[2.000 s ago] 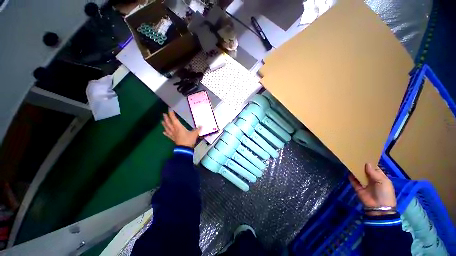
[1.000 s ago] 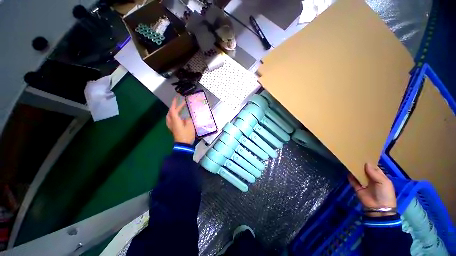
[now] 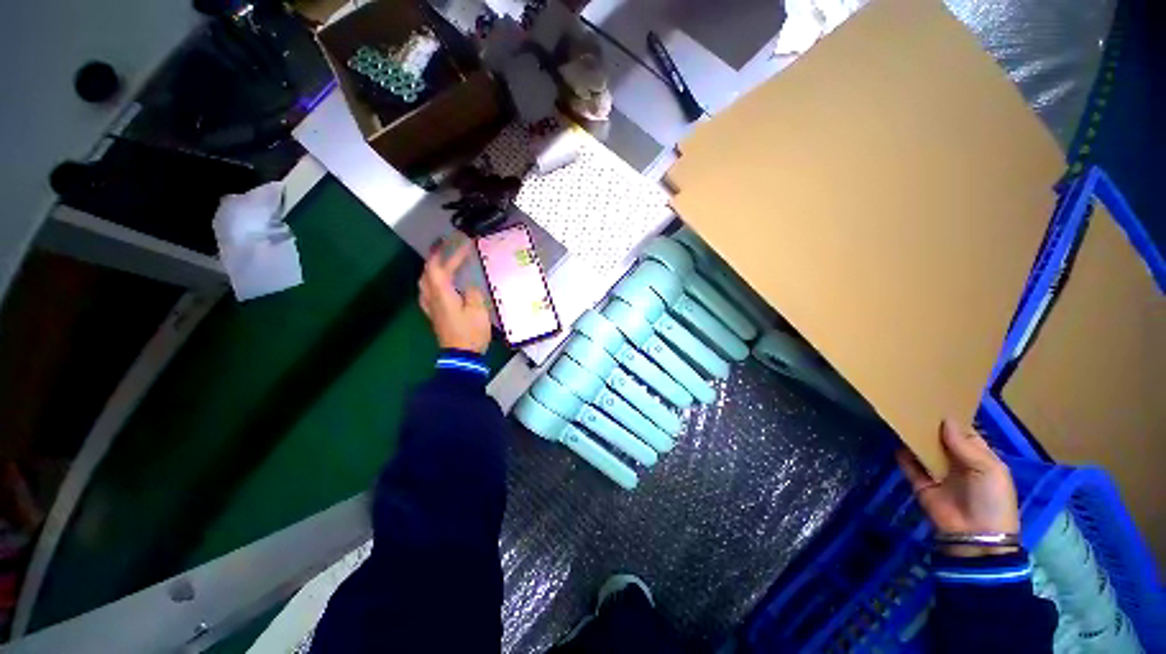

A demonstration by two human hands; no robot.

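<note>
My right hand (image 3: 968, 488) grips the near corner of a flat brown cardboard sheet (image 3: 870, 205), held tilted over the bench and the crate's edge. My left hand (image 3: 455, 299) is bare and empty, fingers apart, just left of the smartphone (image 3: 518, 284), whose pinkish screen is lit. Whether the fingertips touch the phone's edge I cannot tell. Several mint-green mini fans (image 3: 614, 364) lie side by side in a slanted row on the silver bench cover (image 3: 716, 492). The sheet partly hides the fans at the far end.
Blue crates (image 3: 1087, 479) stand at the right, with cardboard and pale mint things inside. A green belt (image 3: 307, 371) runs at the left, with white crumpled paper (image 3: 258, 243) on its edge. Beyond the phone are an open parts carton (image 3: 416, 96), a dotted white sheet (image 3: 592, 205) and a black pen-like item (image 3: 673, 74).
My left hand has moved from the phone's lower corner up along its left side. The phone's screen picture has changed. My right hand and the cardboard sheet are nearly still.
</note>
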